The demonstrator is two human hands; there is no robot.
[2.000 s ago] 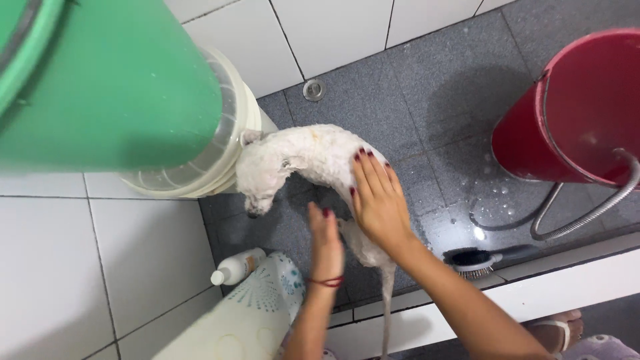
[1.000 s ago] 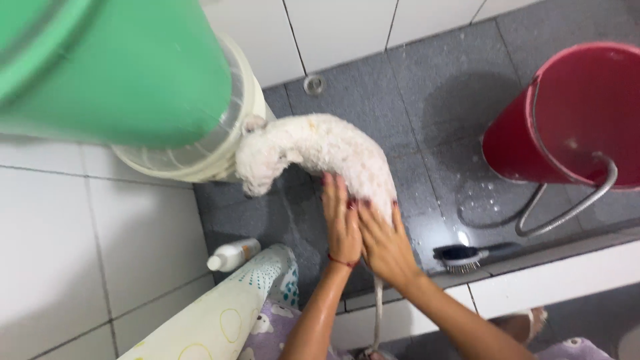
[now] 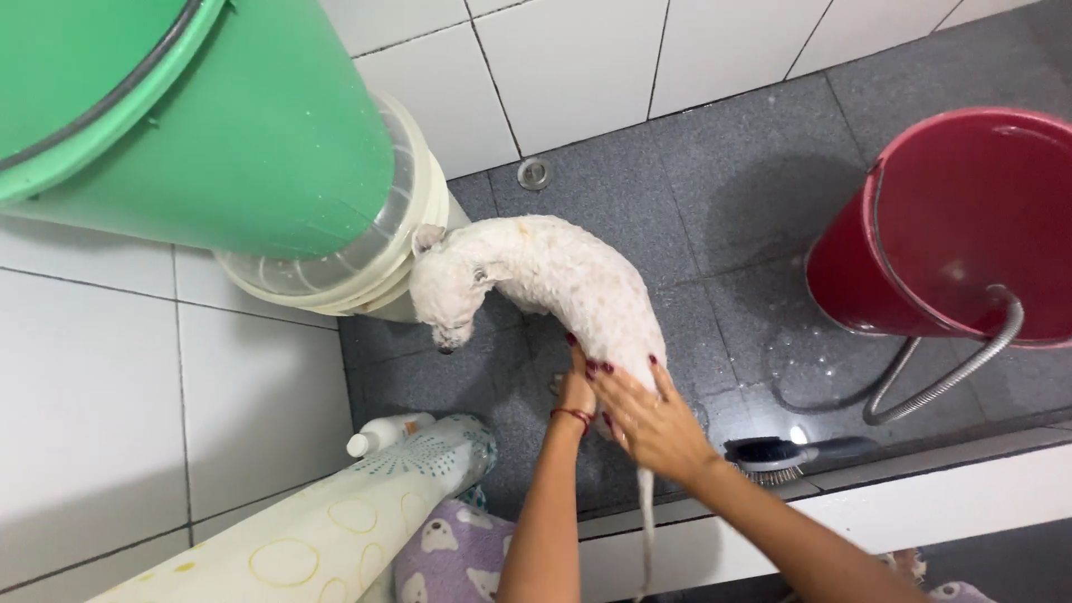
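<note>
A wet white dog [image 3: 578, 276] stands on the grey tiled floor, its body curved and its head lowered toward the left, beside a pale bucket. My right hand [image 3: 649, 419] lies spread over its hindquarters, fingers apart, just above the thin tail. Against the dog's flank and hind leg is my left hand [image 3: 578, 387], wearing a red string bracelet; its fingers are partly hidden by the dog and the other hand. Neither hand is closed round anything that shows.
A green bucket [image 3: 251, 142] sits on the pale bucket [image 3: 402, 276]. At right, a metal hose [image 3: 955, 373] runs into a red bucket [image 3: 854, 260]. A brush [image 3: 766, 452] lies by the white ledge [image 3: 963, 502]. A white bottle [image 3: 389, 433] stands beside a patterned curtain [image 3: 318, 528]. A drain [image 3: 534, 173] is near the wall.
Two seconds ago my left hand was apart from the dog; it then came against its side. My right hand has moved from the dog's back down to its rump. The dog's head has turned slightly.
</note>
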